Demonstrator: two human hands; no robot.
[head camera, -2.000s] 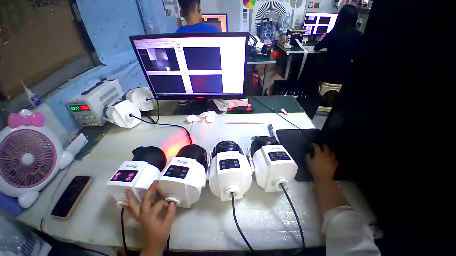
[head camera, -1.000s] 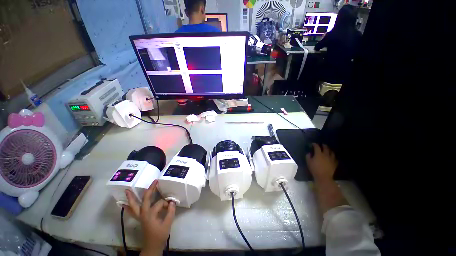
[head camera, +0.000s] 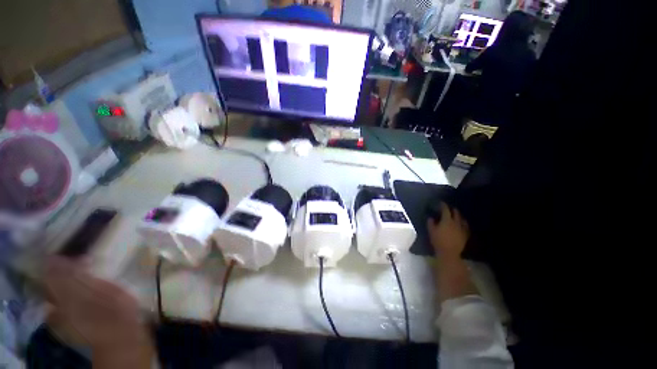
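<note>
Several white security cameras with black rounded heads lie in a row on the bench: a far-left one (head camera: 184, 227), a second (head camera: 252, 234), a third (head camera: 322, 230) and a right one (head camera: 385, 229). A black cable runs from each toward the bench's front edge. My left hand (head camera: 97, 306) is blurred at the lower left, off the cameras, beside the dark phone (head camera: 89, 232); whether it holds anything cannot be told. My right hand (head camera: 448, 229) rests over a small dark computer mouse (head camera: 434, 210) on the black pad.
The monitor (head camera: 284, 68) stands behind the row, with white plugged-in units (head camera: 173, 128) and a power supply (head camera: 137, 108) to its left. A pink and white fan (head camera: 32, 173) is at far left. A person in dark clothes (head camera: 508, 61) is at the back right.
My left hand has let go of the left cameras and moved left toward the phone. The view has shifted. Two upper monitor panes now show bright pictures. My right hand stays at the mouse.
</note>
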